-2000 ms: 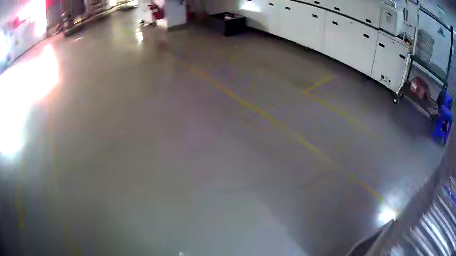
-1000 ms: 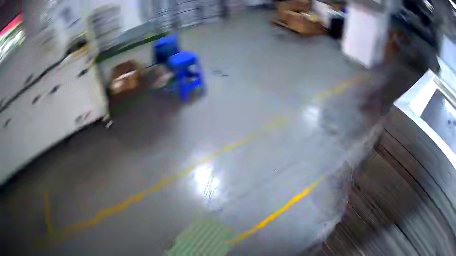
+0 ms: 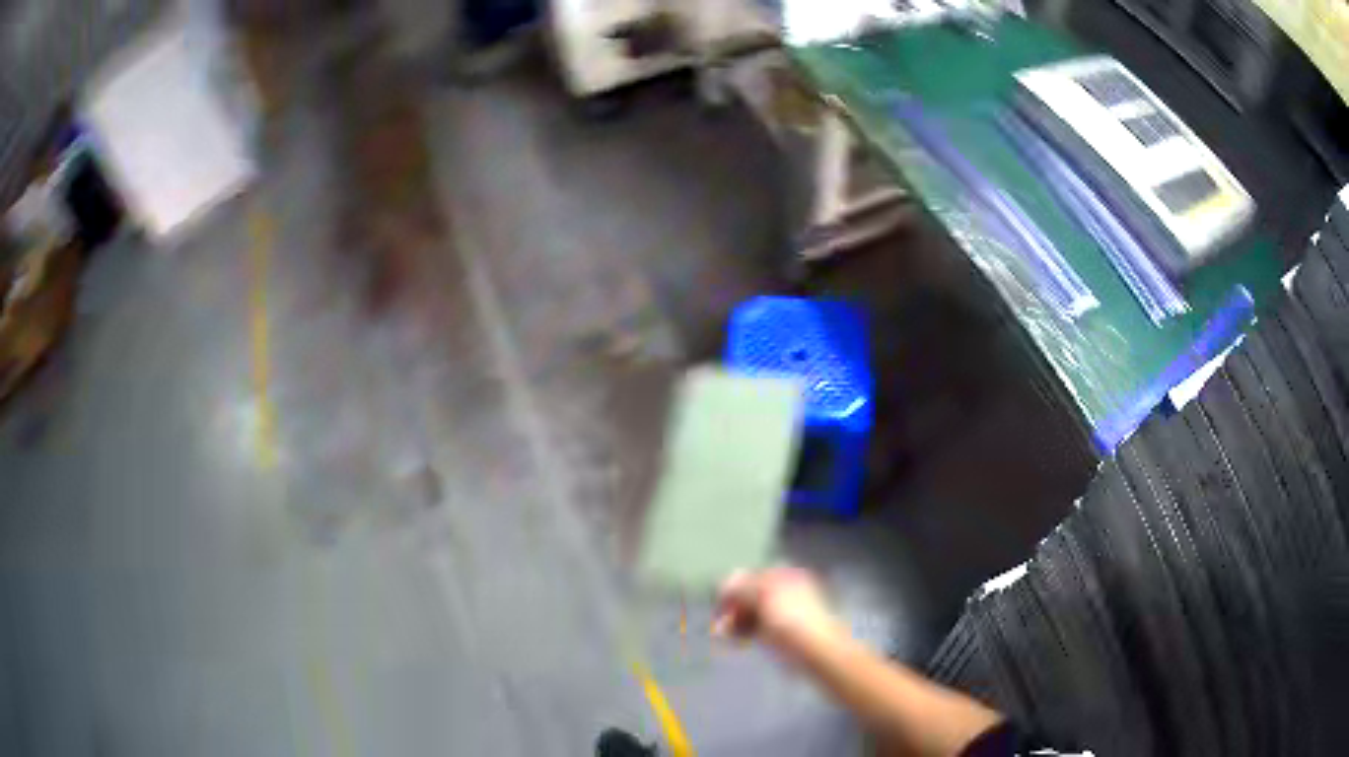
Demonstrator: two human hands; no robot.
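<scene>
A pale green flat panel [image 3: 721, 476], blurred, is held out over the floor in front of a blue stool. My right hand [image 3: 766, 603] grips it at its lower right corner. The bare forearm comes in from the lower right, with a dark sleeve at the frame's edge. My left hand is not in view.
The green bench [image 3: 969, 111] at upper right bears long thin blue-purple tubes [image 3: 1102, 207] and a white-faced stack [image 3: 1139, 141]. The blue stool [image 3: 799, 355] stands beside it. Grey ribbed stock [image 3: 1184, 547] fills the lower right. A white block [image 3: 170, 126] stands at upper left.
The view has swung right from the floor and white cabinets to the bench. The green panel, partly seen at the bottom edge before, now shows whole, with my right hand on it.
</scene>
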